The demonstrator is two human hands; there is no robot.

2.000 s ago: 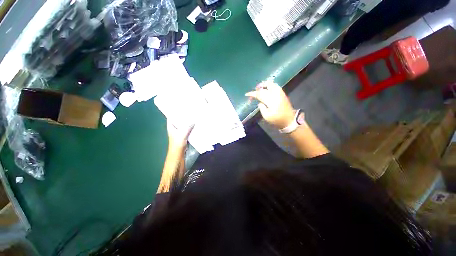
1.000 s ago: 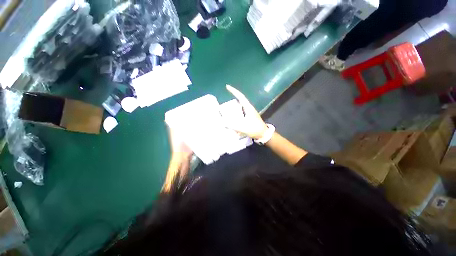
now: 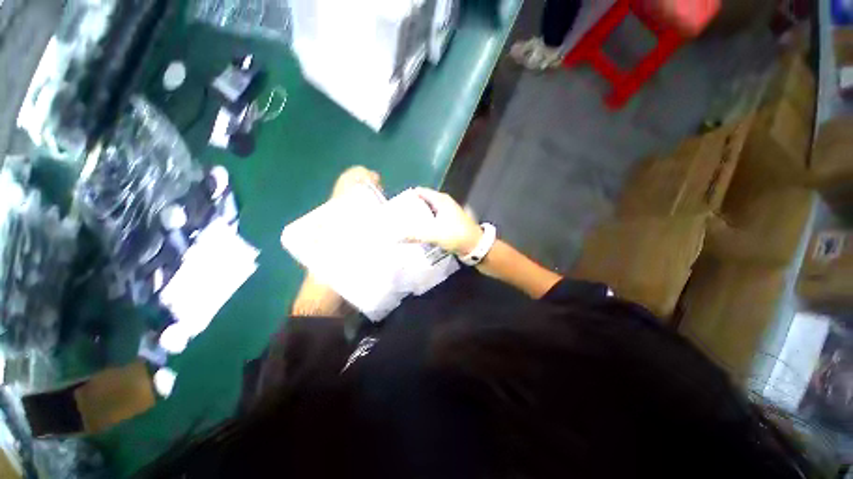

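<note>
A group of white boxes (image 3: 351,248), washed out by glare, is held close to my body over the bench's front edge. My left hand (image 3: 357,181) shows at the far side of the boxes, its forearm passing beneath them; its grip is partly hidden. My right hand (image 3: 447,223), with a white band at the wrist, is at the right end of the boxes with its fingers bent against them. White sheets (image 3: 210,279) lie on the green mat to the left. The single boxes cannot be told apart clearly.
Stacked white boxes (image 3: 360,56) stand at the back of the bench. Clear plastic bags (image 3: 140,173) and small parts lie at left, near an open brown box (image 3: 115,398). A red stool (image 3: 631,47) and brown cartons (image 3: 655,253) are at right. Part of a person's foot shows.
The view has turned right, so the bench things shift left and down. My left hand has moved to the far side of the boxes. My right hand has closed in on their right end.
</note>
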